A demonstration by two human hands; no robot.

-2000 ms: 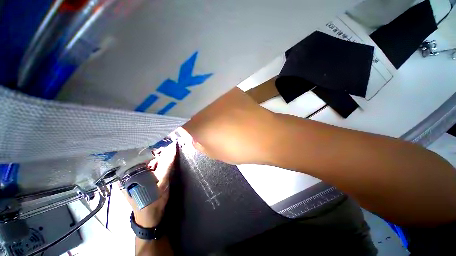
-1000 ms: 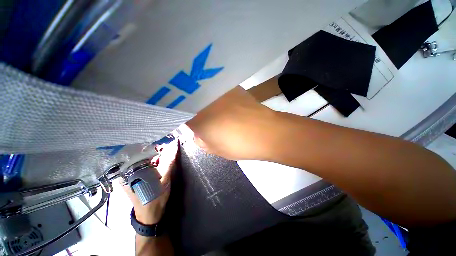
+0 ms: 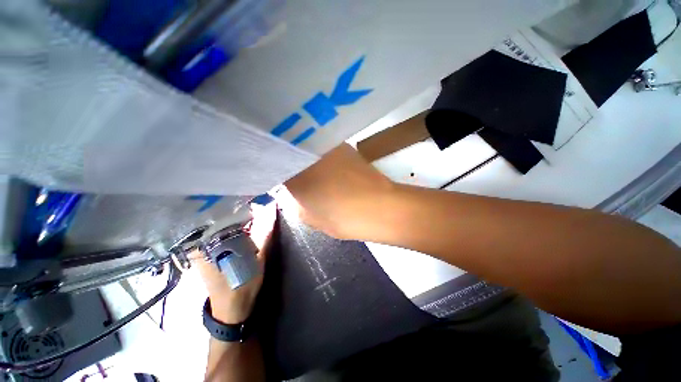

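Note:
A black fabric panel [image 3: 336, 298] with thin white crossed marks lies under the sewing machine head [image 3: 418, 45] and hangs over the front edge. My right hand [image 3: 336, 190] rests on the panel's far end by the needle area; its fingers are hidden by glare and the wrist. My left hand [image 3: 243, 276], with a dark wristband, lies at the panel's left edge, partly behind a grey machine part [image 3: 237, 262]. Its fingertips are blurred in bright light. The needle and presser foot cannot be made out. Whether either hand grips the cloth cannot be told.
Black fabric pieces [image 3: 504, 93] lie on a printed paper pattern [image 3: 579, 119] at the right, beside a brown strip [image 3: 396, 138]. A measuring scale [image 3: 463, 295] runs along the table's front edge. A whitish mesh-like sheet [image 3: 149, 134] crosses the upper left. A grey vented box [image 3: 67, 336] stands lower left.
The view has shifted slightly, so the machine head and its blue lettering appear further right. The hands and panel keep nearly the same positions relative to each other.

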